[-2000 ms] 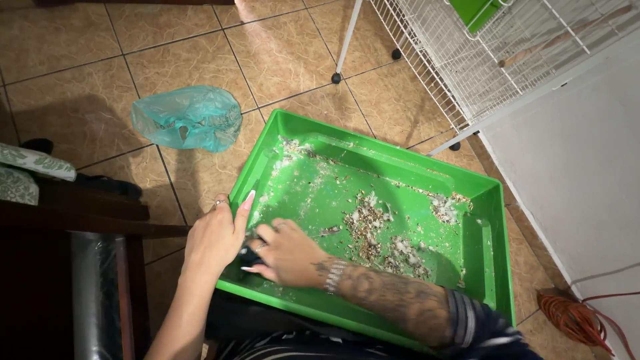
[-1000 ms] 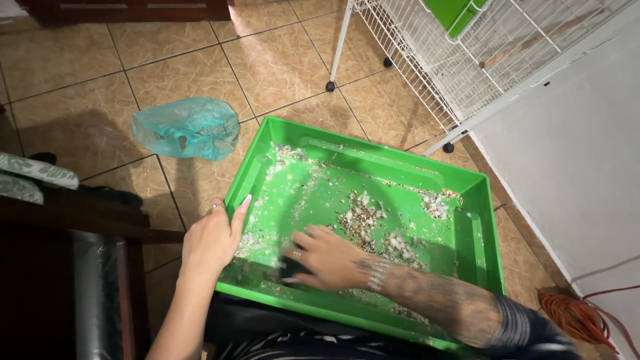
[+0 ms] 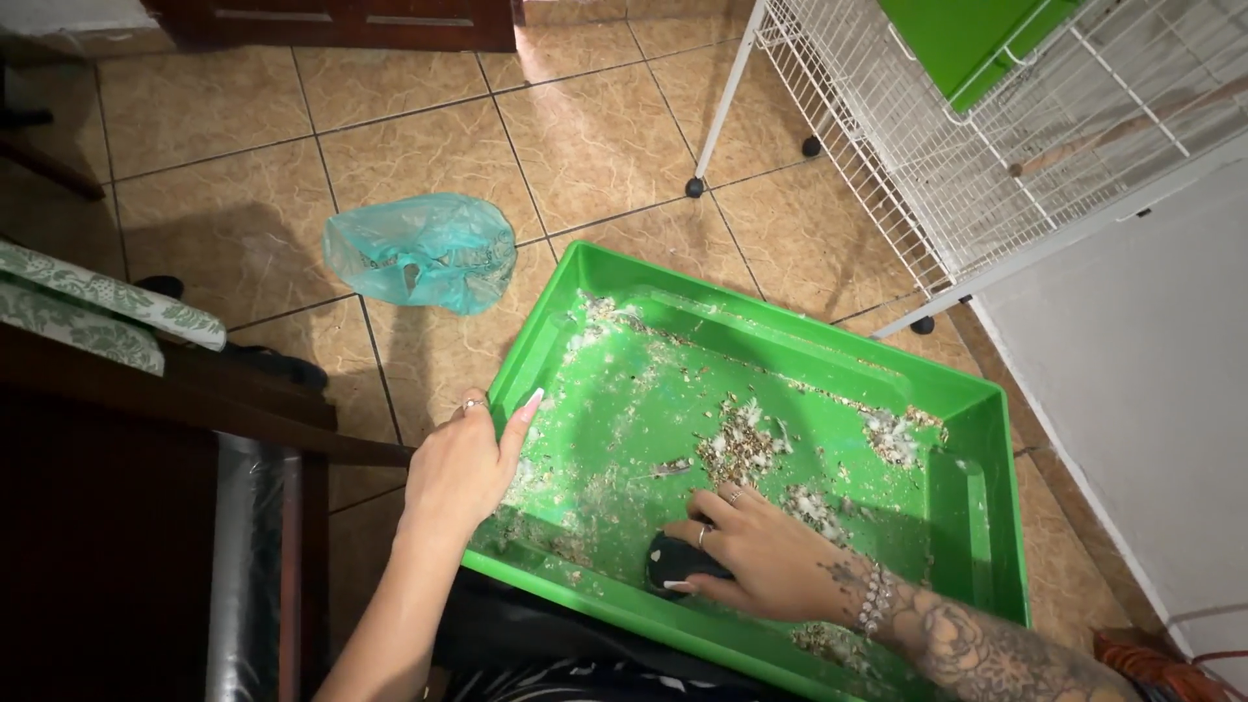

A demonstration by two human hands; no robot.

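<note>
A green plastic tray (image 3: 780, 325) rests tilted across my lap, with its base strewn with seed husks (image 3: 743, 444) and white down feathers (image 3: 892, 436). My left hand (image 3: 466, 468) grips the tray's left rim, thumb inside and fingers curled over the outer side. Inside the tray near its front wall, my right hand (image 3: 760, 556) holds a dark, rounded object (image 3: 675, 561), pressed to the base; what it is cannot be told, as my fingers cover part of it. A small feather (image 3: 671, 468) lies just left of the husk pile.
A teal plastic bag (image 3: 424, 249) lies on the tiled floor beyond the tray's left corner. A white wire cage (image 3: 868, 166) on a wheeled stand is at upper right, beside a white wall (image 3: 1121, 322). Dark wooden furniture (image 3: 117, 468) stands at left; an orange cord (image 3: 1150, 668) lies at lower right.
My right hand has moved rightward along the tray's front part with the dark object, away from my left hand. My left hand has stayed on the rim.
</note>
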